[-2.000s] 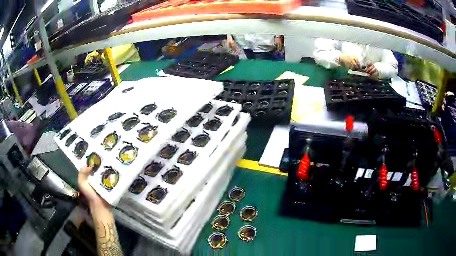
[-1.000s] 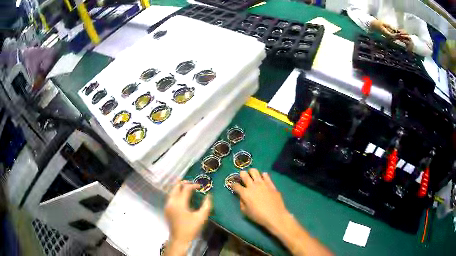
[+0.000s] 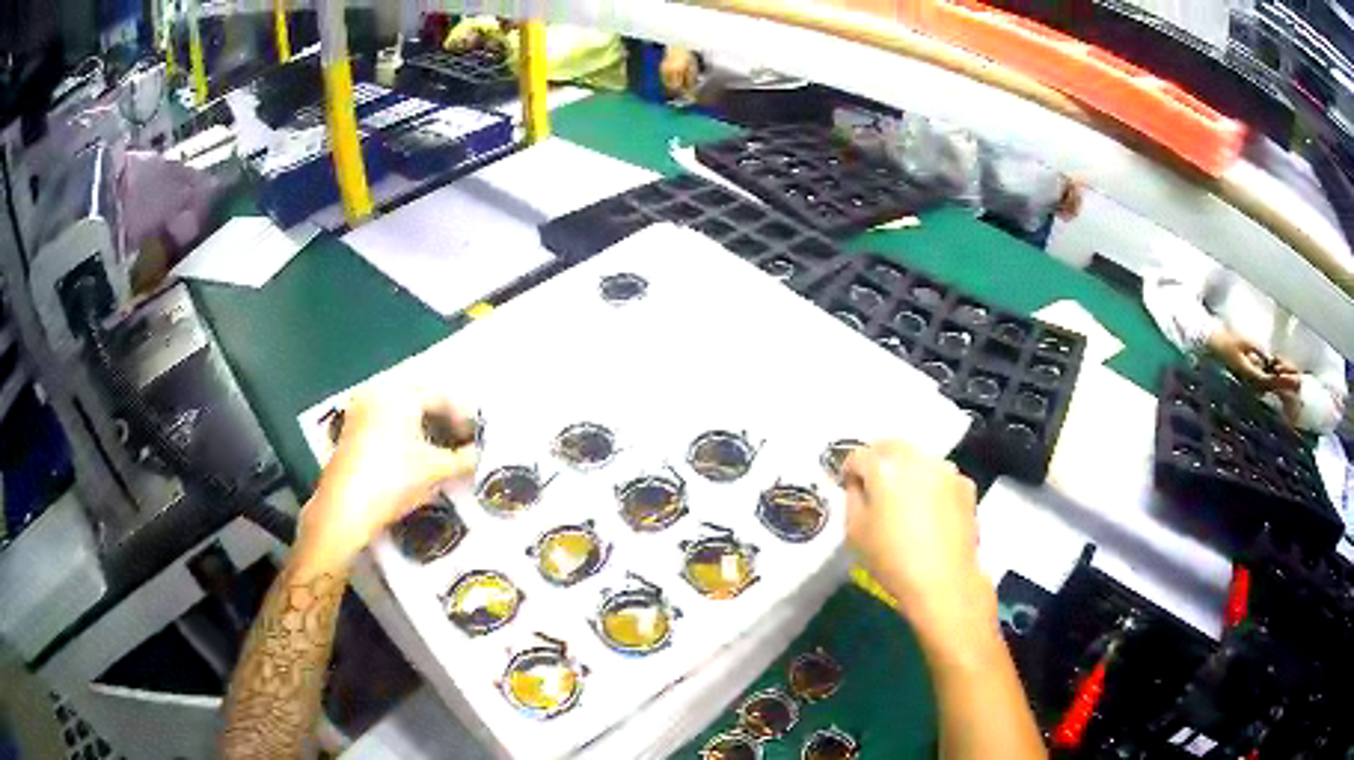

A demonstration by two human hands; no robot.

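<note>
A stack of white foam trays (image 3: 713, 334) stands in front of me, with rows of round watch units (image 3: 651, 500) in its top sheet. Some units show gold-brown insides, others look dark. My left hand (image 3: 389, 472) is over the tray's left part, its fingertips at a dark round unit (image 3: 450, 428); I cannot tell if it grips it. My right hand (image 3: 909, 520) is at the tray's right edge, its fingertips on a round unit (image 3: 844, 457) that they partly hide. Several loose units (image 3: 814, 674) lie on the green mat (image 3: 887, 695) below.
Black blister trays (image 3: 1025, 389) lie behind the stack. The black press fixture (image 3: 1136, 631) with red handles (image 3: 1081, 704) is at the lower right. An overhead shelf (image 3: 950, 89) crosses the top right. Yellow posts (image 3: 345, 126) stand at the left. Other people's hands (image 3: 1255, 361) show at the far right.
Both hands have moved from the loose units on the mat up to the top foam tray. The two nearest units no longer show on the mat. The view has shifted left.
</note>
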